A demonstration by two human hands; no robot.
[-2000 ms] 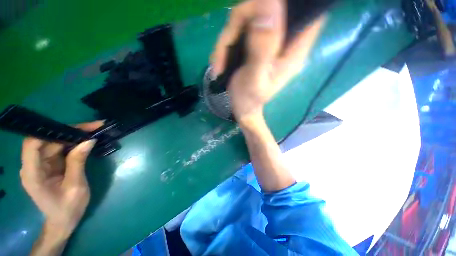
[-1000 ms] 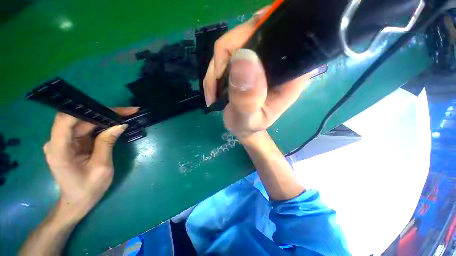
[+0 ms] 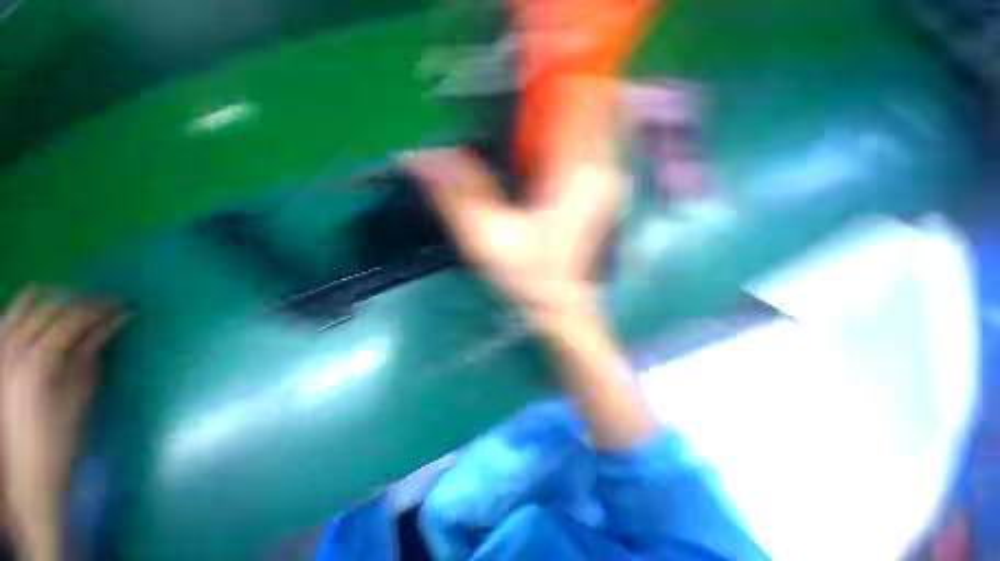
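The picture is strongly blurred. The black U-shaped frame (image 3: 367, 287) lies on the green mat, its crossbar running toward my right hand. My left hand (image 3: 55, 356) is off the frame at the far left edge, partly cut off; anything in its fingers is not visible. My right hand (image 3: 537, 236) is around the electric screwdriver (image 3: 576, 77), whose orange end points up past the fingers. The screwdriver tip is not visible. The dark heap of small pieces (image 3: 395, 225) shows behind the crossbar, partly hidden by my right hand.
The green mat (image 3: 252, 471) covers the bench. A blurred pinkish and dark rectangle (image 3: 669, 137) lies right of the screwdriver, perhaps a phone. A bright white sheet or box (image 3: 811, 405) stands at the right, near my blue sleeve.
My left hand has let go of the frame and moved left to the picture's edge. The frame now lies on the mat. The screwdriver has turned more upright in my right hand.
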